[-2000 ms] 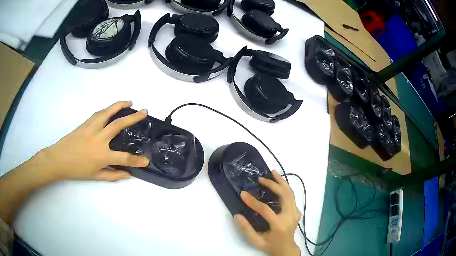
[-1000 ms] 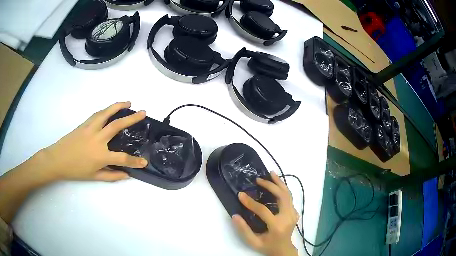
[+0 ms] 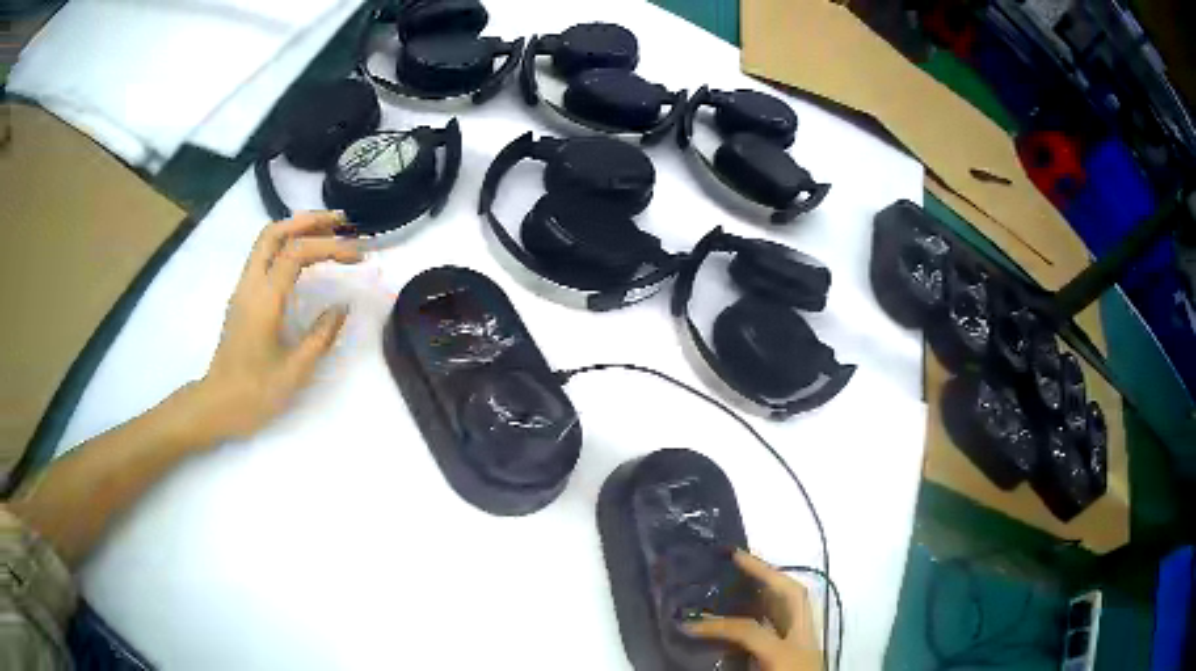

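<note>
A black twin-cup unit (image 3: 483,387) under shiny clear film lies on the white sheet, untouched. A thin black cable (image 3: 735,417) runs from its right side and curves down right. My left hand (image 3: 282,321) is open and empty left of this unit, its fingertips by the headphones with a pale patch (image 3: 378,160); whether they touch is unclear. A second film-covered twin-cup unit (image 3: 672,524) lies to the lower right. My right hand (image 3: 767,623), partly cut off by the bottom edge, holds its lower end, with fingers over the top.
Several black headphones (image 3: 590,230) lie across the far part of the white sheet (image 3: 302,551). Several film-covered twin-cup units (image 3: 997,413) sit grouped on cardboard (image 3: 944,479) at the right. A white power strip (image 3: 1081,632) is at the lower right. More cardboard (image 3: 79,249) lies left.
My left hand has let go of the left unit and moved up toward the headphones. That unit is now turned more upright in the picture. The whole view has shifted down and right.
</note>
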